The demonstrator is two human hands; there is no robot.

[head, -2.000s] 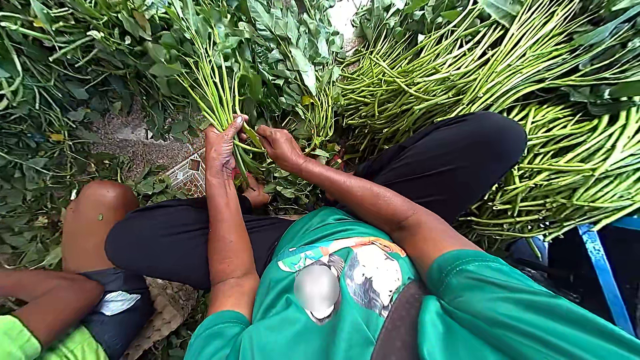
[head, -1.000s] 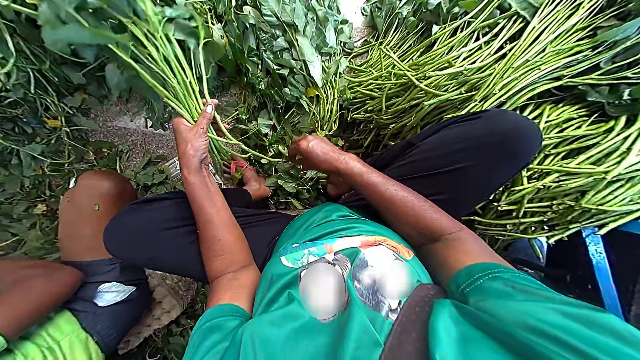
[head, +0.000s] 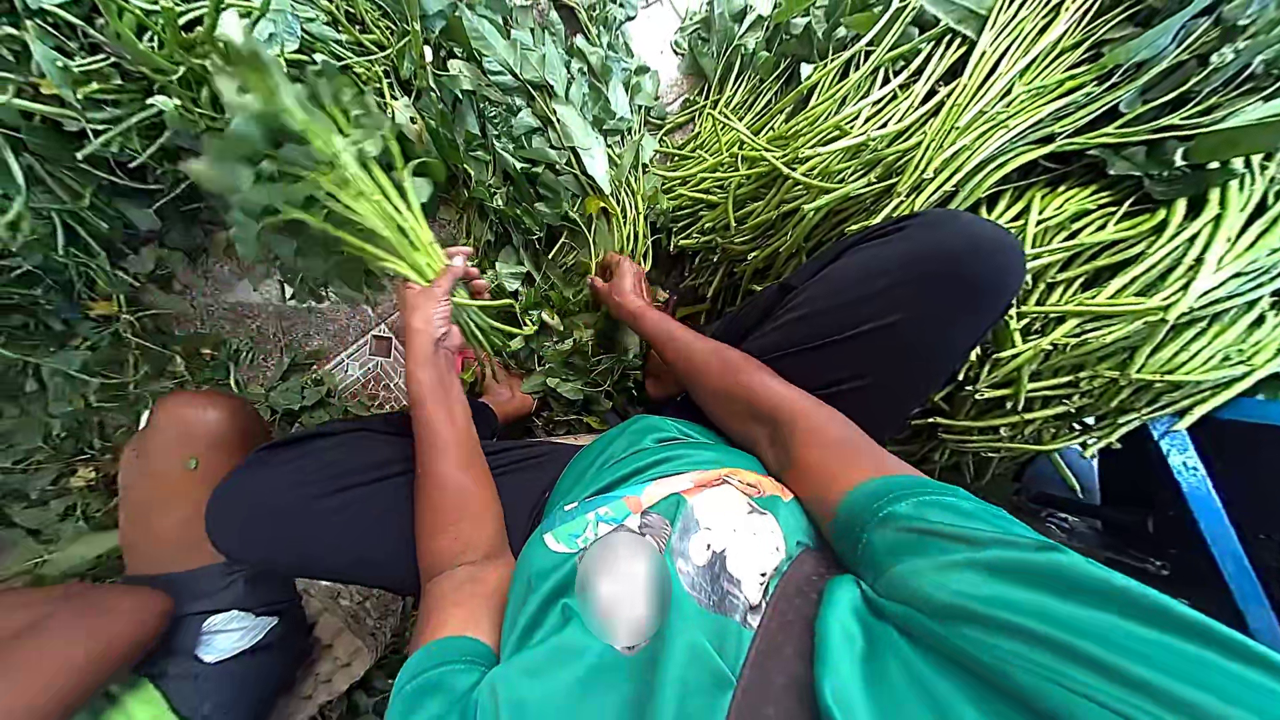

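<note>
My left hand [head: 440, 300] is closed around a bunch of leafy green stems [head: 375, 210], whose leaves fan out to the upper left and look blurred. The cut ends stick out below my fist, to the right. My right hand [head: 622, 285] is at the middle, its fingers bent at the lower ends of some thin stems [head: 628, 215] among the leafy greens; whether it grips them I cannot tell. Between the hands lie loose leaves [head: 575, 350] on the ground.
Large piles of long green stems [head: 850, 150] lie to the right, beside my bent knee. Leafy greens [head: 530, 90] cover the ground ahead and at left. A patterned tile [head: 375, 365] shows near my foot. Another person's knee [head: 185, 470] is close at left. A blue bar [head: 1215, 520] stands at lower right.
Two seconds ago both hands were together at the bunch. My right hand has moved away to the right and forward to other stems, while my left hand keeps the bunch, now tilted further left.
</note>
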